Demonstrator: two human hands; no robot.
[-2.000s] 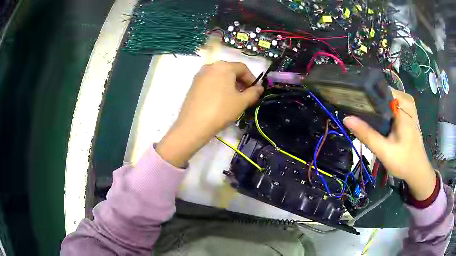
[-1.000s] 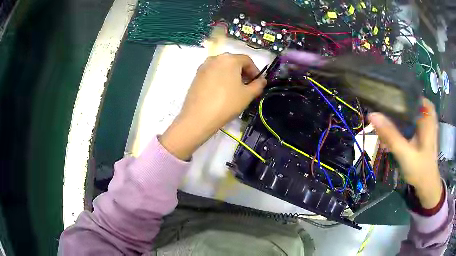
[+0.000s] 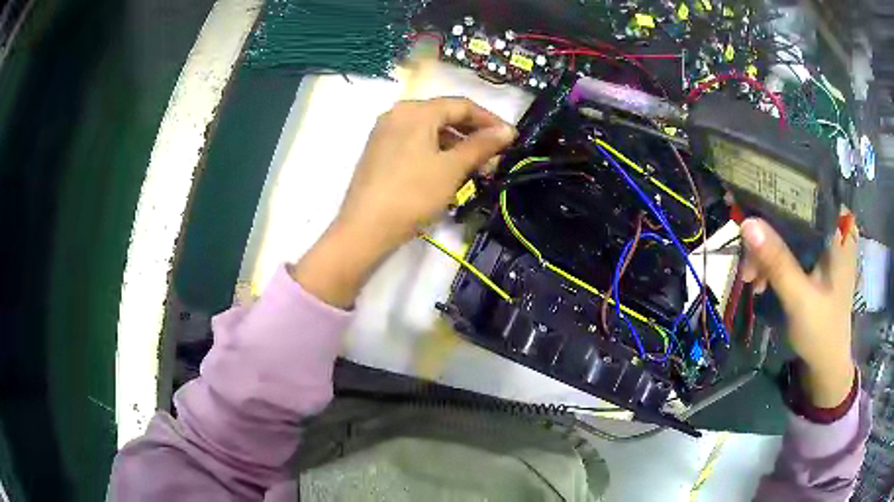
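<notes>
The black plastic housing [image 3: 549, 338] lies tilted on the white work pad [image 3: 314, 186], with yellow, blue and brown lead wires [image 3: 620, 270] across it. My right hand [image 3: 809, 299] holds the glue gun [image 3: 760, 172] by its handle, right of the housing. Its purplish barrel [image 3: 618, 98] points left over the housing's far edge. My left hand [image 3: 422, 176] is at the housing's far left corner, thumb and forefinger pinched near dark wire; whether they grip it is not clear. A small circuit board with a yellow block [image 3: 466, 193] shows beneath that hand.
A green wire bundle [image 3: 328, 37] lies at the far left. A PCB strip with yellow blocks [image 3: 500, 56] and red wires lies beyond the housing. A pile of loose PCBs [image 3: 686, 25] is at the far right. A coiled black cord [image 3: 490, 404] runs along the near edge.
The glue gun has moved right and its barrel further along the housing's far edge. My left hand has shifted slightly left. The dark wire seen between its fingers earlier is less distinct.
</notes>
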